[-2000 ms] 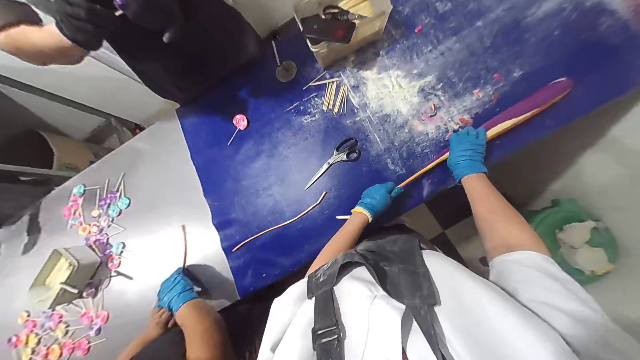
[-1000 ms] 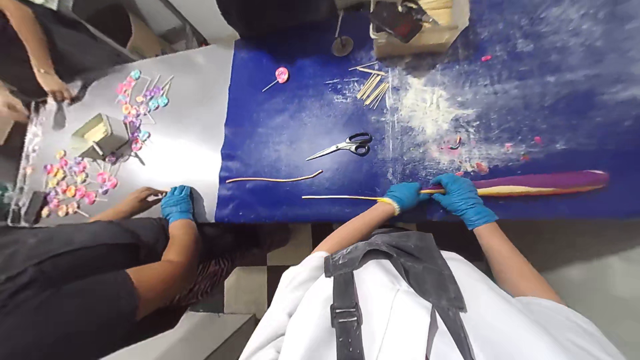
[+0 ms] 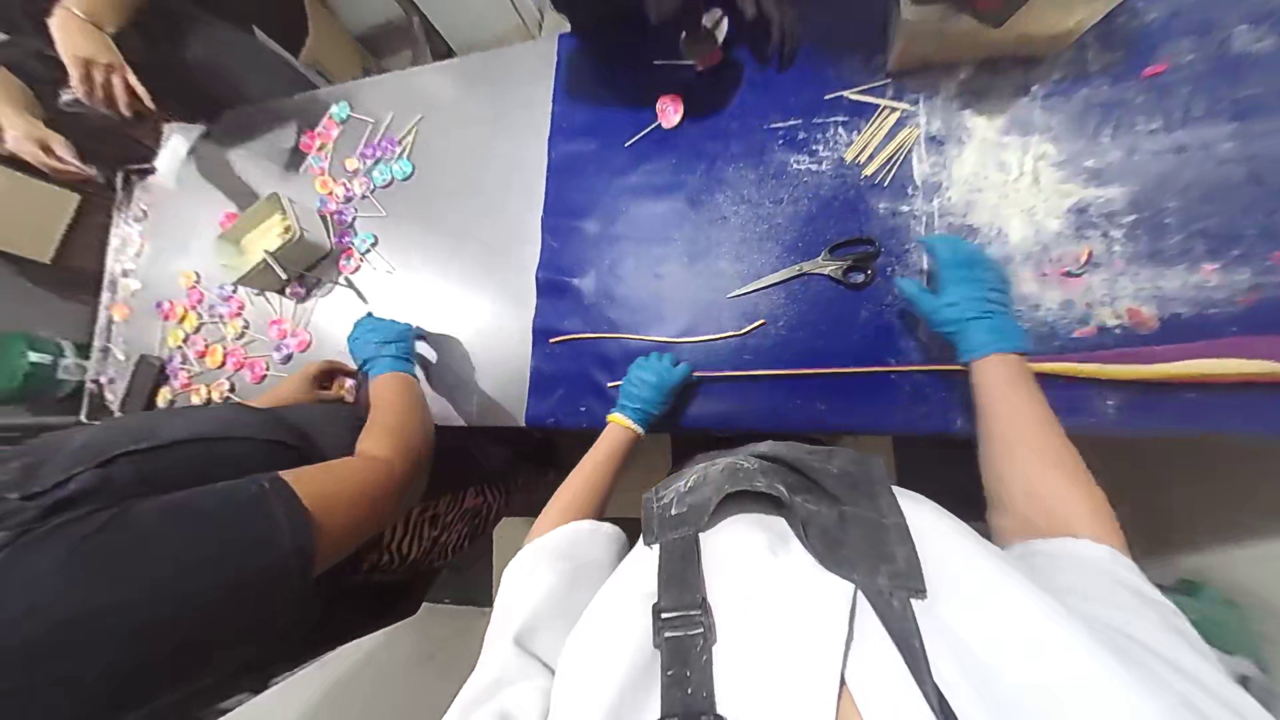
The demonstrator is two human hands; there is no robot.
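My left hand (image 3: 650, 388), in a blue glove, lies closed over a thin candy rope (image 3: 830, 371) near its left end. That rope runs right along the table's near edge into a thick purple and yellow candy roll (image 3: 1160, 368). Above the rope, my right hand (image 3: 962, 298), blue-gloved, is off the candy with its thumb and fingers apart, slightly blurred. Scissors with black handles (image 3: 820, 270) lie to its left. A separate cut candy strand (image 3: 655, 338) rests above my left hand. Wooden sticks (image 3: 882, 142) and a pink lollipop (image 3: 669, 111) lie farther back.
White powder (image 3: 1020, 180) and pink scraps (image 3: 1140, 320) are on the blue table cover. A co-worker's gloved hand (image 3: 384, 345) is at the metal table on the left, near many lollipops (image 3: 235, 355) and a square tin (image 3: 268, 240). A box (image 3: 990, 35) stands at the back.
My right hand has let go of the candy and moved up toward the scissors. My left hand has moved left along the rope, which now stretches longer and thin between the hands.
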